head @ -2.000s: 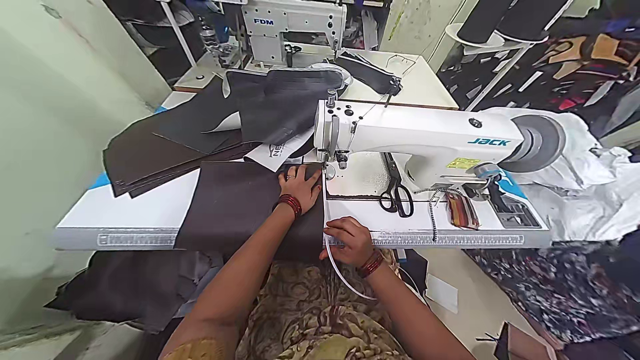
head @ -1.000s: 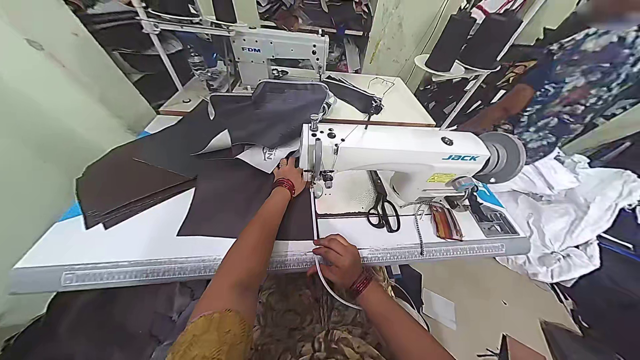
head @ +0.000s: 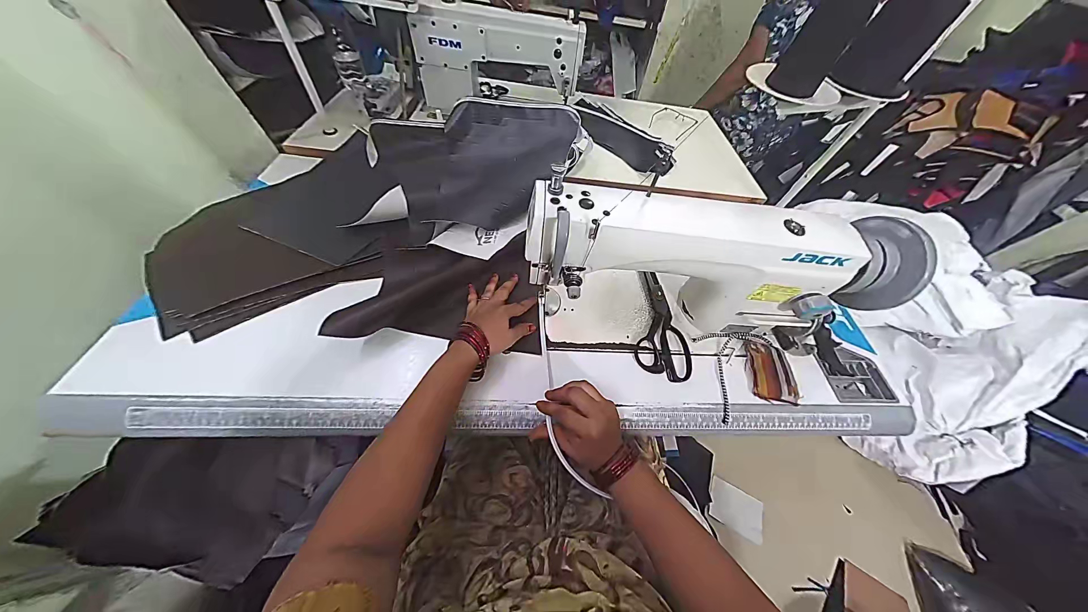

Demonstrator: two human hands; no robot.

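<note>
My left hand (head: 500,313) lies flat, fingers spread, on a dark brown leather-like piece (head: 408,289), just left of the needle area of a white Jack sewing machine (head: 697,242). My right hand (head: 582,421) pinches a thin white piping cord (head: 545,353) at the table's front edge. The cord runs up to the presser foot, along the right edge of the dark piece, and its other end loops down under my right forearm. Black-handled scissors (head: 663,340) lie on the table right of the needle.
A stack of dark cut pieces (head: 246,263) lies at the left, with more draped pieces (head: 501,161) behind. A measuring tape (head: 340,418) runs along the table's front edge. White cloth (head: 952,382) is heaped at the right. Another person's arm (head: 735,72) shows behind, near black thread cones (head: 824,42).
The dark piece has moved away from the table's front edge, deeper past the needle. My left hand, by the needle a second ago, now lies nearer to me on it. My right hand still holds the cord.
</note>
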